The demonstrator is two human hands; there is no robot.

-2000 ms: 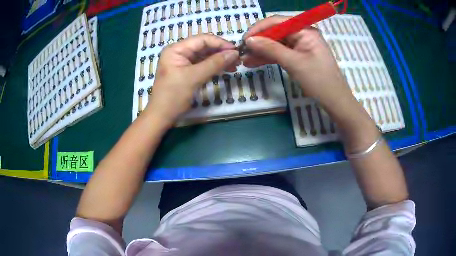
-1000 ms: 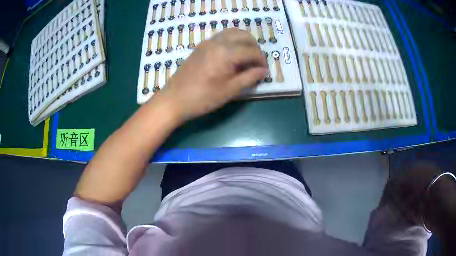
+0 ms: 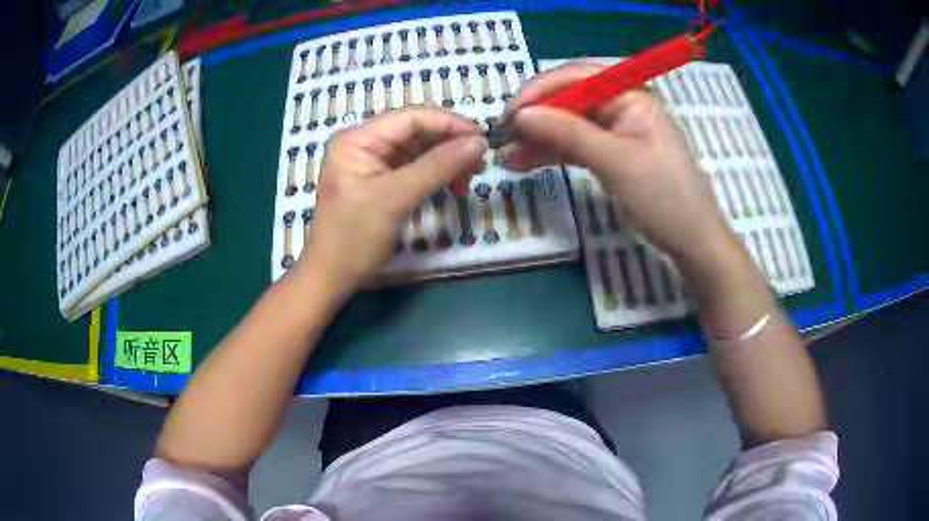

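Note:
My right hand [image 3: 611,132] holds the bright red test probe [image 3: 632,73], its rear end pointing up and right. A tiny dark round part [image 3: 496,132] shows at the right fingertips. My left hand [image 3: 392,183] has thumb and index finger brought together close to it; whether they touch the part or pinch another is not clear. Both hands are above the centre foam tray [image 3: 407,267], whose dumbbell-shaped slots have dark round ends. The hands hide the tray's middle.
Stacked foam trays [image 3: 188,153] lie at left. Another foam tray [image 3: 744,168] with mostly tan slots lies at right, partly under my right forearm. A green label [image 3: 153,351] and blue tape [image 3: 438,377] mark the table's front edge. Blue items [image 3: 90,39] lie at the far left.
One second ago my left hand was over the centre tray and my right arm hung low at right. Now my right hand is back above the tray with the red probe, meeting my left hand.

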